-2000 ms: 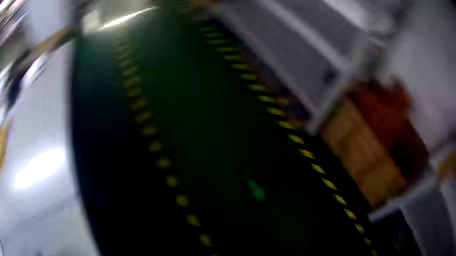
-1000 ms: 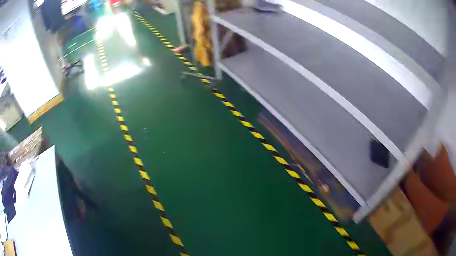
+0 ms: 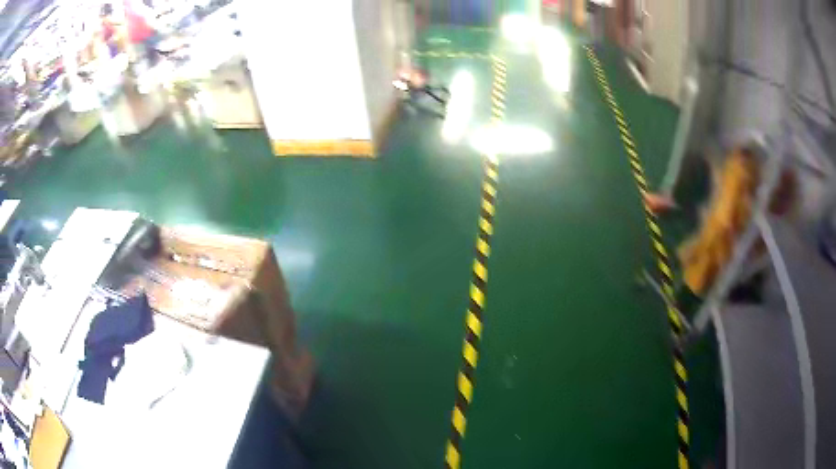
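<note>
Neither of my hands is in the picture. A white table [image 3: 217,385] lies at the lower left. A dark garment [image 3: 115,337] lies on it, with thin pale strips beside it. A brown cardboard box [image 3: 280,316] stands at the table's far end, with light, blurred things at its top. A brown card piece [image 3: 49,441] is at the table's near left part.
Green floor [image 3: 394,275] runs ahead between two yellow-black tape lines [image 3: 474,316]. A grey shelf rack [image 3: 765,366] stands at the right, with a yellow-orange bundle [image 3: 721,220] by it. A white block or pillar [image 3: 307,73] stands at the upper left.
The view has swung left and sharpened. The tape lanes and rack have shifted right, the white table and dark garment show more fully, and the brown box by the rack has left the picture.
</note>
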